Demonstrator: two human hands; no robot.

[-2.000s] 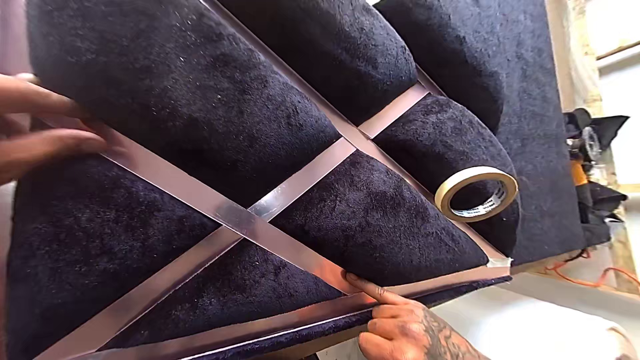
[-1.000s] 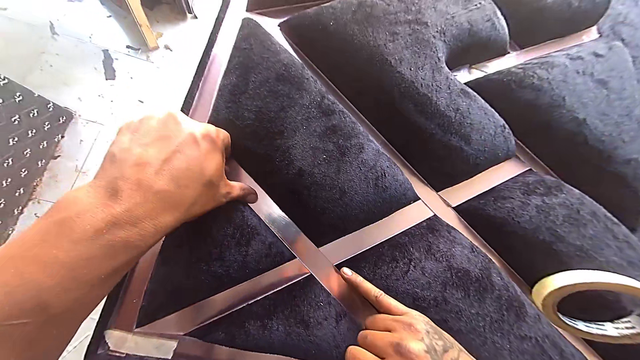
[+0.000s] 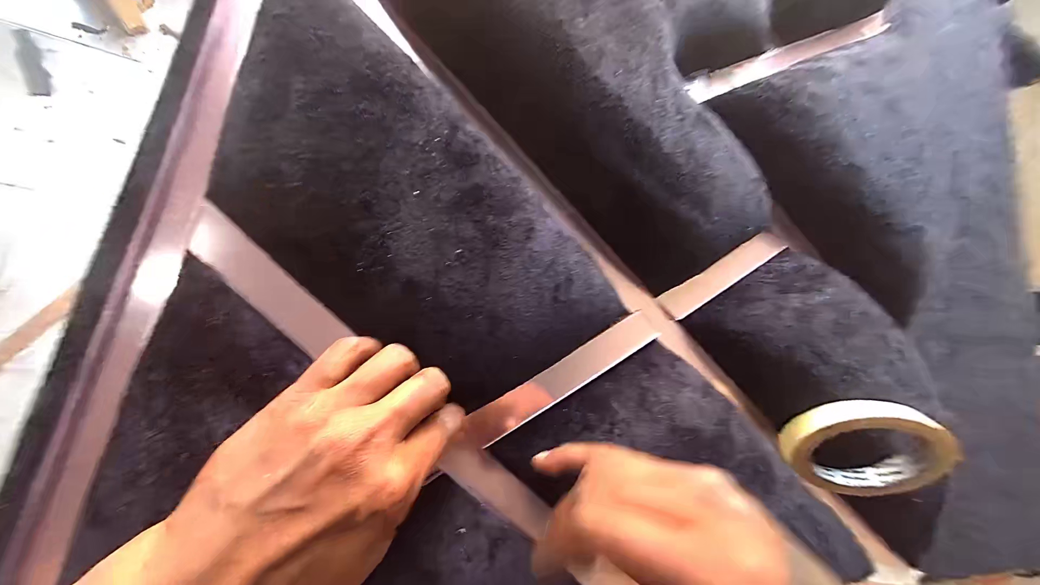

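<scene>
Shiny rose-toned trim strips cross a panel padded in dark plush fabric [image 3: 422,195]. My left hand [image 3: 325,455] lies with curled fingers over one diagonal trim strip [image 3: 268,280], its fingertips close to where that strip meets a crossing strip [image 3: 569,370]. My right hand [image 3: 658,512], blurred, is just right of the lower part of the diagonal strip, index finger pointing left; whether it touches the strip cannot be told. A roll of masking tape [image 3: 792,451] rests on the fabric at the right.
A wider trim band [image 3: 183,203] runs along the panel's left edge. Beyond it lies a pale floor [image 3: 65,154] with small dark scraps and a piece of wood [image 3: 126,15]. Another short strip [image 3: 788,55] sits between padded sections at the upper right.
My left hand has moved down along the diagonal strip, from near its upper end to the crossing. My right hand's index finger no longer lies on the strip. The view has shifted.
</scene>
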